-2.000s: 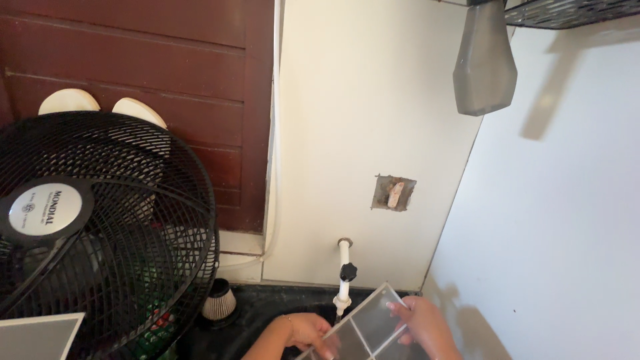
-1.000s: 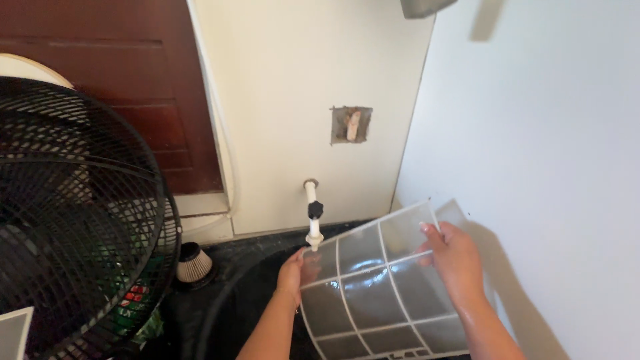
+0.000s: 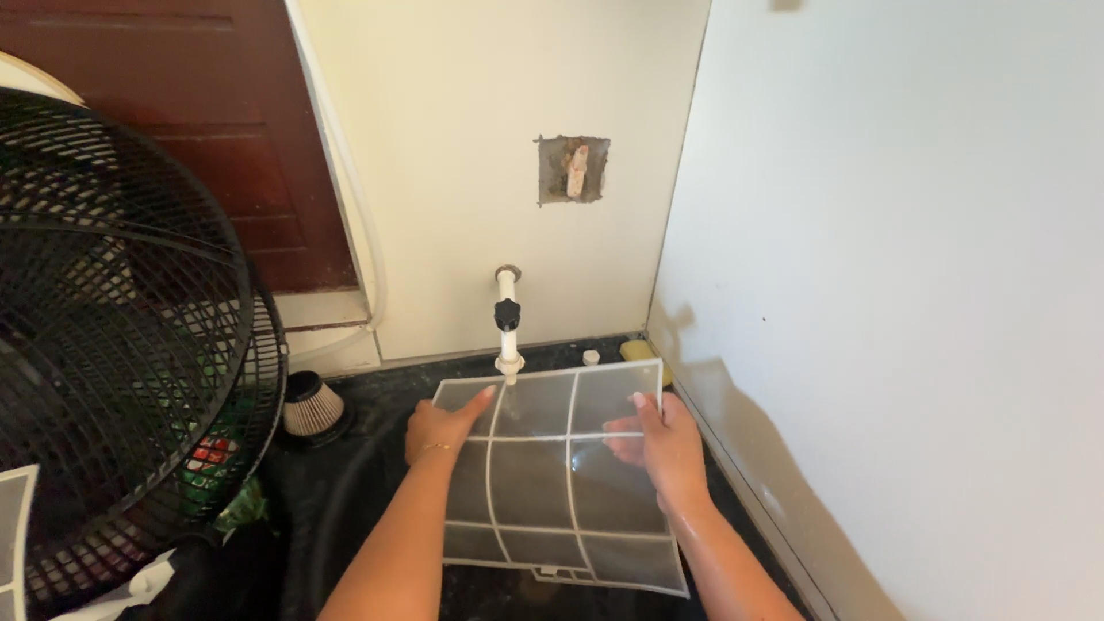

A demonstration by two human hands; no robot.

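A rectangular mesh air filter (image 3: 530, 483) with a white plastic grid frame is held between both hands, bowed slightly. My left hand (image 3: 440, 427) grips its upper left edge, thumb on the mesh. On the upper right side, my right hand (image 3: 668, 444) holds the frame, thumb in front and fingers showing through the mesh. The filter's top edge is just under the spout of a white plastic tap (image 3: 509, 349) with a black knob (image 3: 507, 314). Whether water runs cannot be told.
A large black fan grille (image 3: 129, 285) fills the left side. Beside it, a pleated cone filter (image 3: 312, 405) rests on the black countertop (image 3: 354, 466). A yellow sponge (image 3: 640, 350) and a small white cap (image 3: 591, 356) lie near the wall corner. Another mesh panel (image 3: 13, 526) shows at lower left.
The filter was low and tilted under the tap two seconds ago, then raised at a slant. Its top edge is now nearer level, under the spout. Both hands kept hold of it. The view has shifted.
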